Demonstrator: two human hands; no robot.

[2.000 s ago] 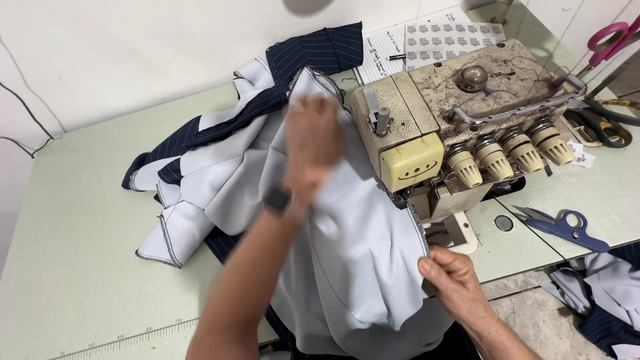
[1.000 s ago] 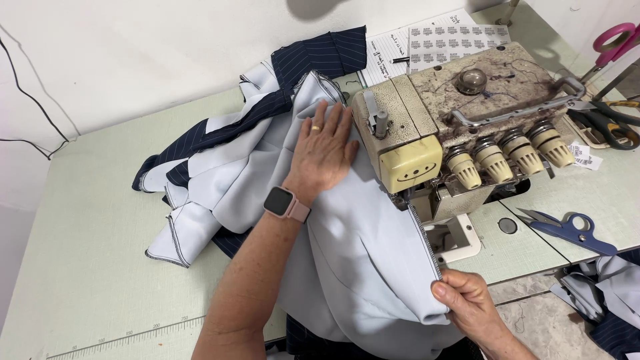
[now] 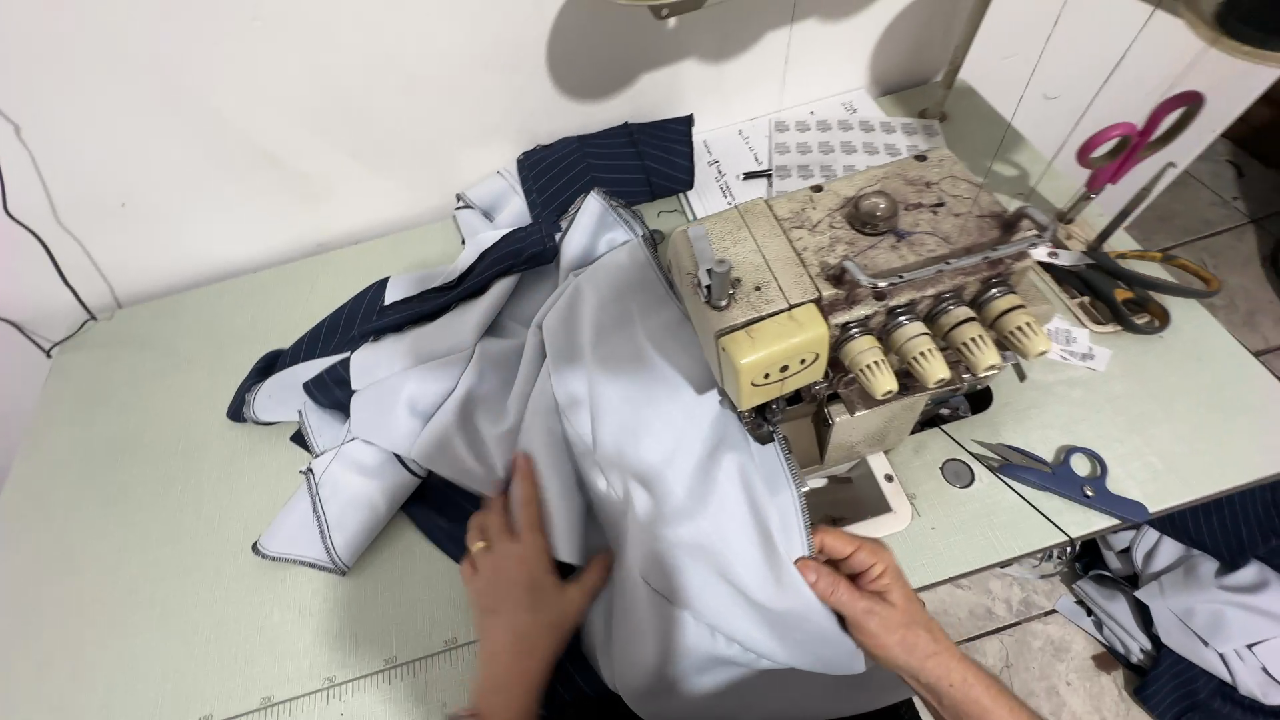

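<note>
A light grey and navy pinstriped garment (image 3: 660,400) lies across the table, bunched toward the left. Its overlocked right edge runs under the yellow front cover of an overlock sewing machine (image 3: 860,270). My right hand (image 3: 870,590) pinches that stitched edge between thumb and fingers, just below the machine's foot area. Over the lower left folds is my left hand (image 3: 530,570), slightly blurred, fingers spread; whether it touches the cloth is hard to tell.
Blue thread snips (image 3: 1070,480) lie right of the machine. Behind them are black-handled scissors (image 3: 1130,285) and pink-handled scissors (image 3: 1130,150). Printed papers (image 3: 850,150) lie behind the machine. Cut fabric pieces (image 3: 1190,600) are at lower right, below the table edge. A ruler scale (image 3: 390,675) marks the table front.
My left hand has come down from the upper part of the cloth, beside the machine, to the lower left folds. My right hand still holds the stitched edge.
</note>
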